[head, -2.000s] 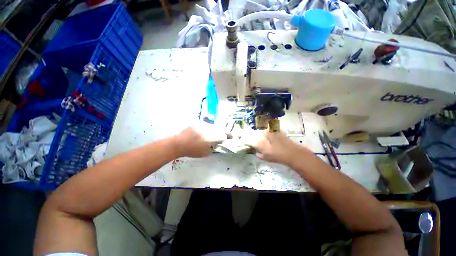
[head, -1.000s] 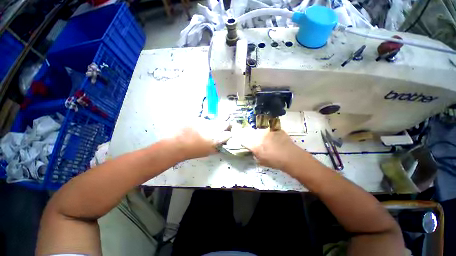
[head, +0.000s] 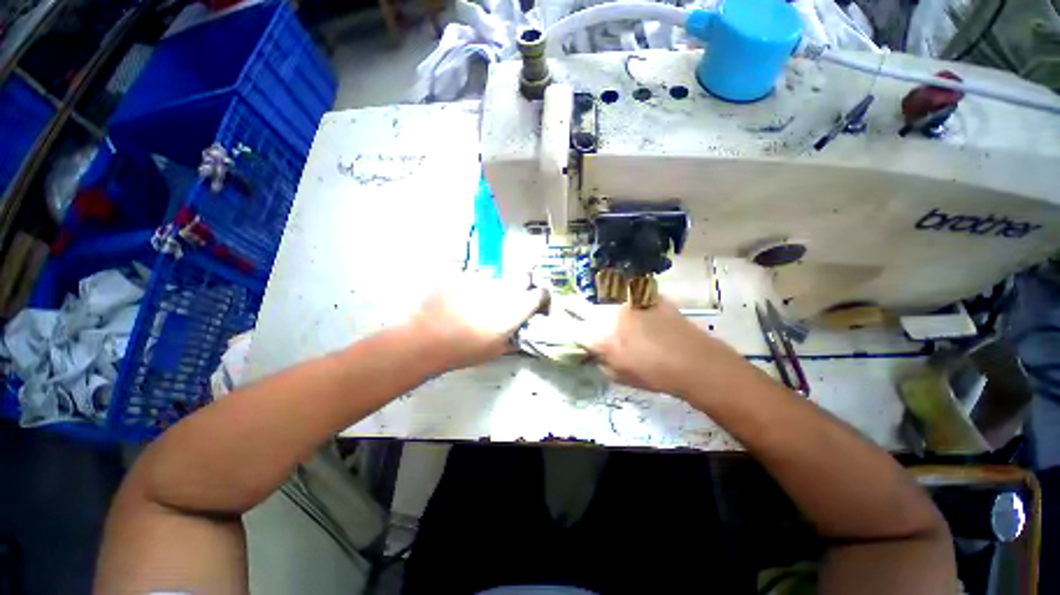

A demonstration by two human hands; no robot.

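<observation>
A small pale fabric piece (head: 560, 335) is bunched between my hands, just in front of the needle area (head: 564, 267) of the off-white sewing machine (head: 802, 192). My left hand (head: 477, 323) grips its left side. My right hand (head: 637, 339) holds its right side, close to the ribbed brass-coloured guide (head: 628, 288). Glare washes out the fingertips and part of the cloth, so the presser foot and exact finger positions are hard to see.
Snips with dark red handles (head: 786, 349) lie right of my right hand. A brownish open box (head: 965, 395) stands at the table's right edge. A blue nozzle (head: 489, 230) hangs left of the needle. Blue crates (head: 215, 267) stand left. An orange-rimmed container (head: 988, 474) is lower right.
Both hands stay on the cloth near the needle. A dark edge or gap now shows by my left fingertips, and the cloth lies slightly differently. The view has shifted slightly.
</observation>
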